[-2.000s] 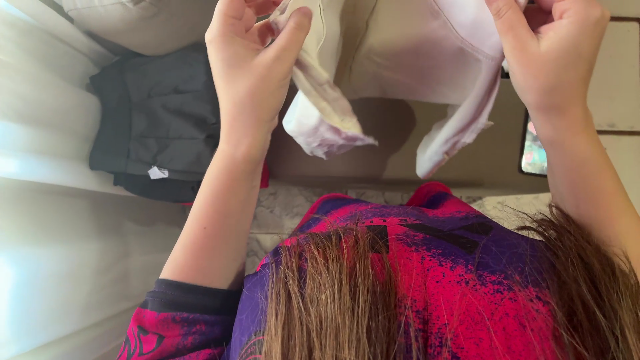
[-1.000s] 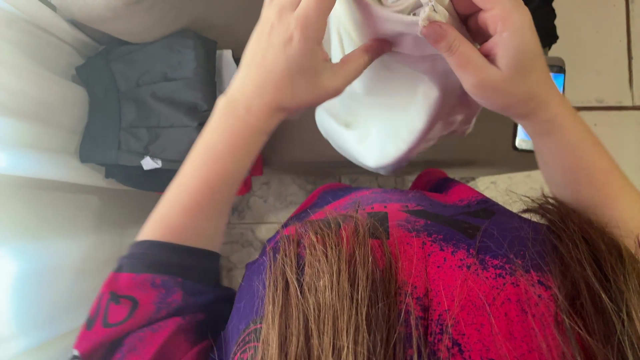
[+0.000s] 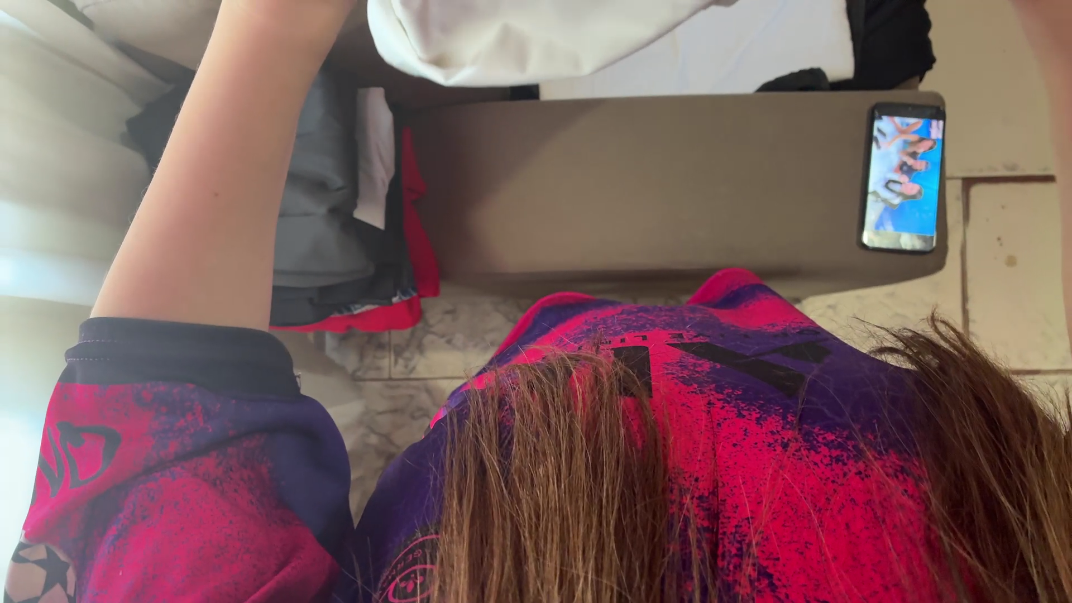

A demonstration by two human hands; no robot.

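Observation:
A white cloth garment (image 3: 519, 38) hangs at the top edge of the head view, its rounded lower fold above the front of a brown upholstered seat. Both of my hands are beyond the top edge; only the left forearm and part of the right forearm show, so what the fingers hold is hidden. The left wrist is just left of the white garment. Behind the garment, a flat white cloth (image 3: 712, 63) lies beside black fabric (image 3: 896, 42).
Folded dark grey clothes (image 3: 322, 201) with white and red pieces are stacked at the left, near a pale curtain (image 3: 59, 167). A smartphone (image 3: 903, 177) with a lit screen lies on the right end of the brown upholstered seat (image 3: 636, 184). Tiled floor shows beyond.
Both hands have moved up out of view, and the white garment is now higher in the view. The flat white cloth behind has come into sight.

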